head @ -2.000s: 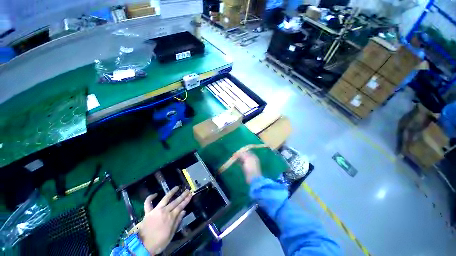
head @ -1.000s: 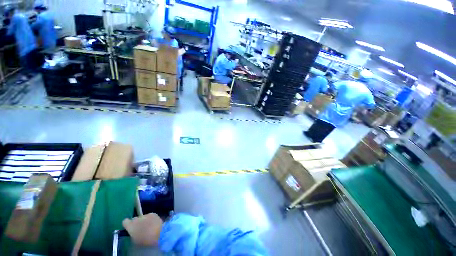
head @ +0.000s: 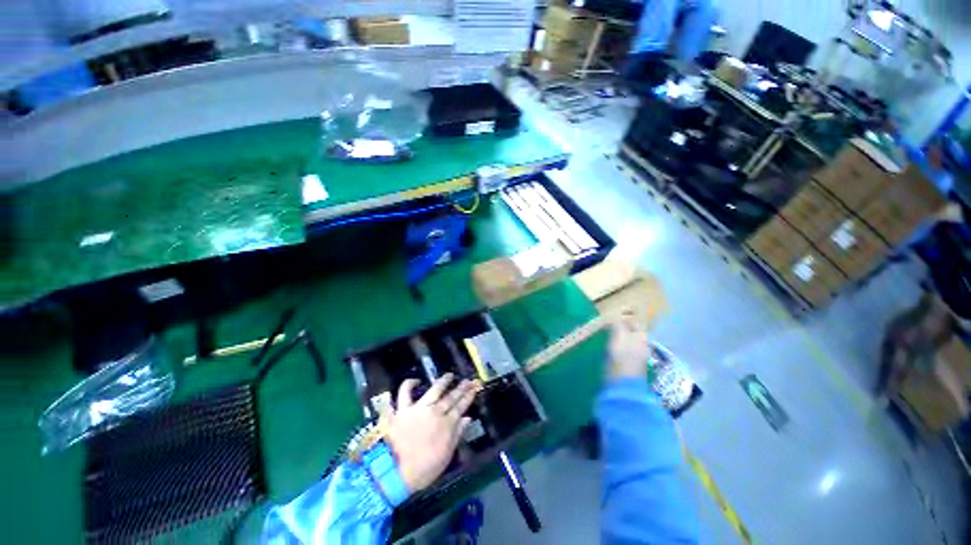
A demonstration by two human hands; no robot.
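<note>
The lead forming machine [head: 399, 367], a black open frame with metal shafts, sits at the bench's front edge. Its crank [head: 519, 490] with a black grip hangs at the right front. My left hand [head: 429, 428] lies palm down over the machine, fingers spread; what is under the fingertips is hidden. Tan component tape [head: 570, 341] runs from the machine's right side up to the right. My right hand [head: 628, 346], slightly blurred, is closed on the tape's far part beyond the bench's right end. A little tape shows beside my left wrist.
A ribbed black tape stack [head: 174, 463] and a clear bag [head: 112, 399] lie left. A small cardboard box [head: 522, 275], a blue tool [head: 437, 247] and a tray of white strips [head: 554, 218] stand behind. A raised green shelf [head: 245, 197] runs behind. Scrap bin [head: 673, 383] at right.
The view has swung back from the aisle to the bench. My right hand has left the bench's front corner and taken hold of the tape. My left hand shows again on the machine.
</note>
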